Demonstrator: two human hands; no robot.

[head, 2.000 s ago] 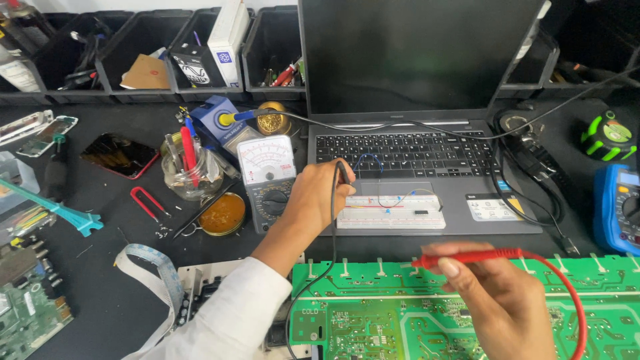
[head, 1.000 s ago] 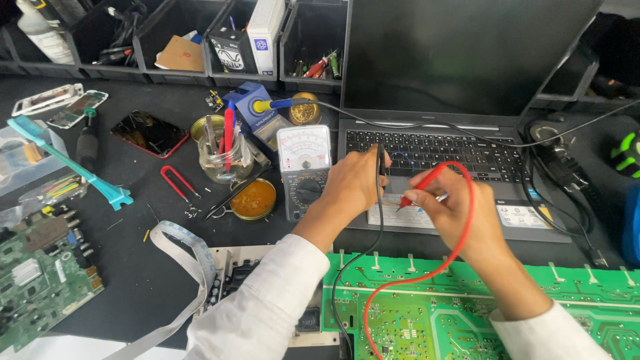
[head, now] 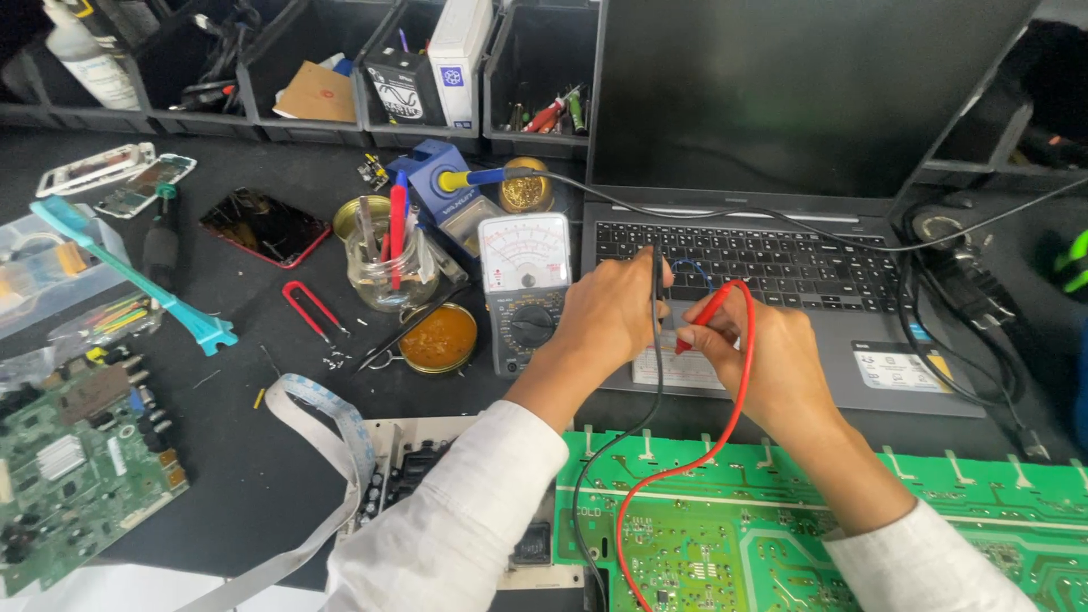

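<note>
My left hand [head: 608,314] grips the black test probe [head: 657,270] upright over the laptop's keyboard edge. In my right hand [head: 756,348] is the red test probe [head: 714,304], its lower end pointing down at the white breadboard [head: 680,370], where fingers hide much of the board. I cannot tell whether either tip touches it. The breadboard lies on the laptop [head: 765,395], and a thin blue wire [head: 693,265] arches behind it. An analog multimeter [head: 529,293] stands just left of my left hand. Both probe leads run down across the large green circuit board [head: 697,527].
A glass jar of tools [head: 391,272], a tin of amber paste [head: 438,338], red tweezers [head: 313,310] and a soldering iron holder [head: 438,174] are at the left. Farther left lie a cracked phone [head: 263,225] and another circuit board [head: 76,459]. Black cables [head: 977,314] coil at the right.
My right hand, with the red probe, has moved from over the green circuit board to the breadboard, beside my left hand. The left hand still holds the black probe.
</note>
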